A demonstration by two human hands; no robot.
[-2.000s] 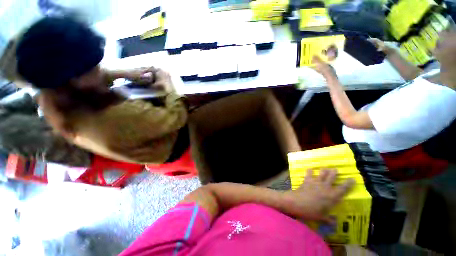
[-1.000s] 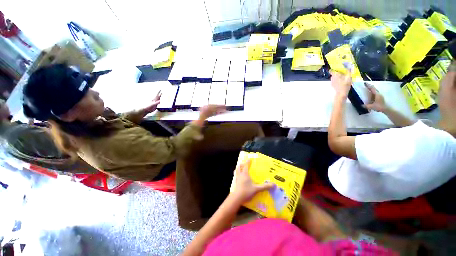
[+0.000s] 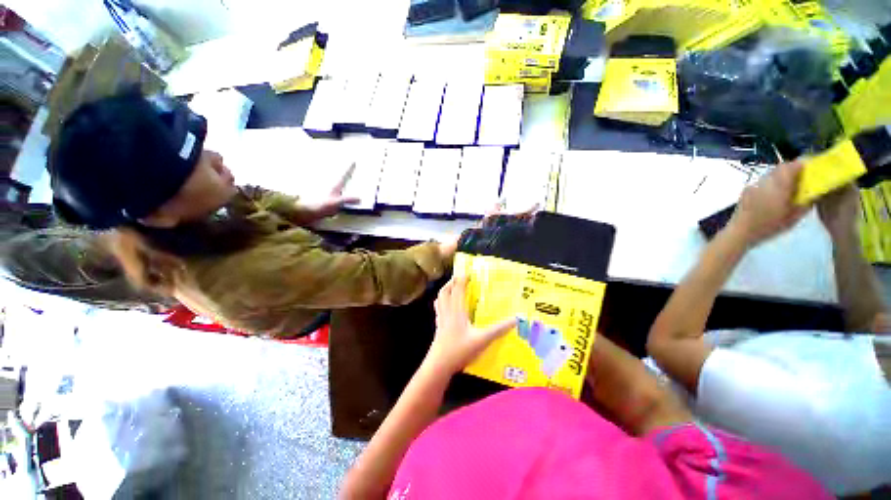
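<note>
A thick yellow stack of flat boxes with large lettering, a pale purple product picture and black flaps is held in front of me, above an open brown carton. My left hand grips the stack's left side, with the thumb spread over the front face. My right forearm reaches to the stack's lower right side. My right hand is hidden behind the stack, so its grip cannot be seen.
A person in a brown top and black cap sits at left, one arm near the stack. White boxes stand in rows on the white bench. A person in white at right holds a small yellow box.
Earlier my hand lay on a yellow stack at the lower right. The boxes are now held up over the carton and, since one second ago, slightly closer to the bench.
</note>
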